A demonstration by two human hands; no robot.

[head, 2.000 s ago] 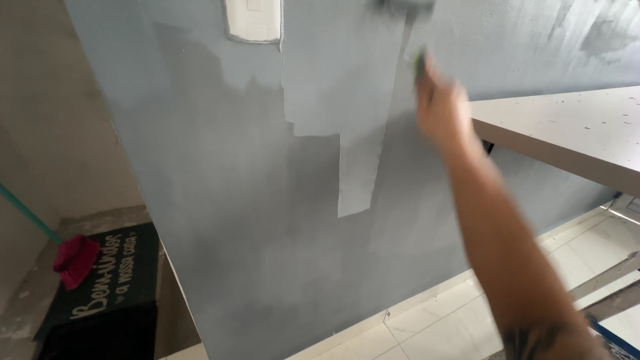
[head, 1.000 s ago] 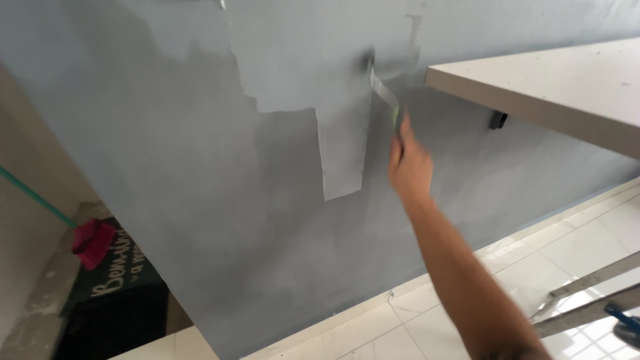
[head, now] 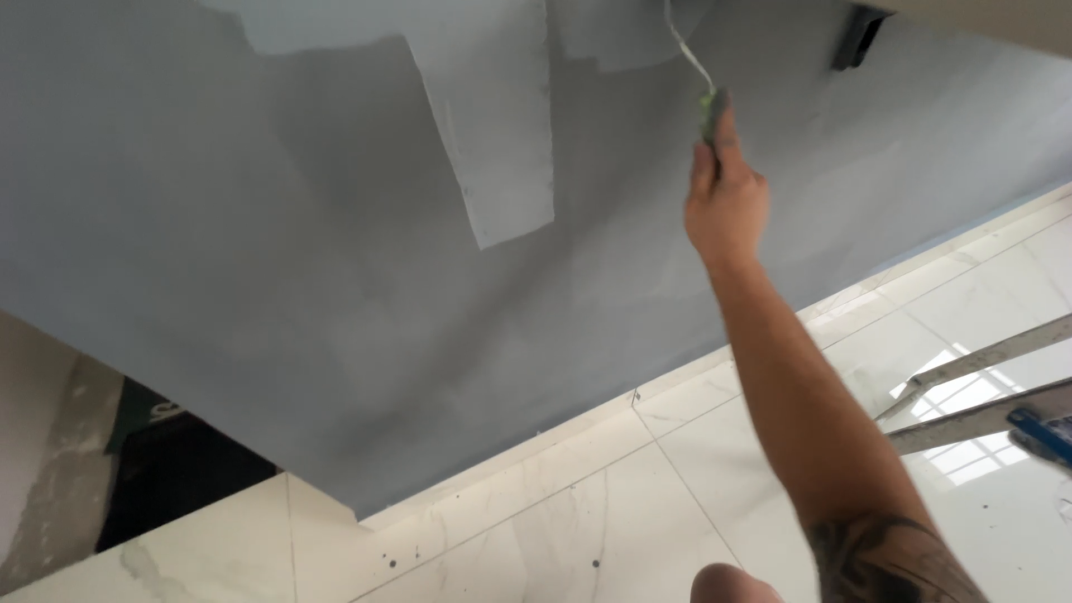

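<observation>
My right hand (head: 727,201) grips the green handle (head: 710,113) of a paint roller, pointing up the wall. The roller's bent metal rod (head: 688,52) runs to the top edge of the view, where the roller head is cut off. Behind it stands a grey painted wall (head: 360,276) with uneven darker and lighter areas. A lighter grey strip (head: 502,142) with straight sides comes down left of the hand. My left hand is out of the frame.
Overhead at the right are a pale counter's edge (head: 997,21) and a black bracket (head: 861,38). Metal ladder-like rails (head: 988,419) with a blue part stand over the glossy tiled floor (head: 536,511) at right. A dark mat (head: 184,469) lies lower left, past the wall's edge.
The view has tilted down and moved closer to the wall's lower part. The right hand has kept hold of the roller, whose head was in view against the wall a second ago.
</observation>
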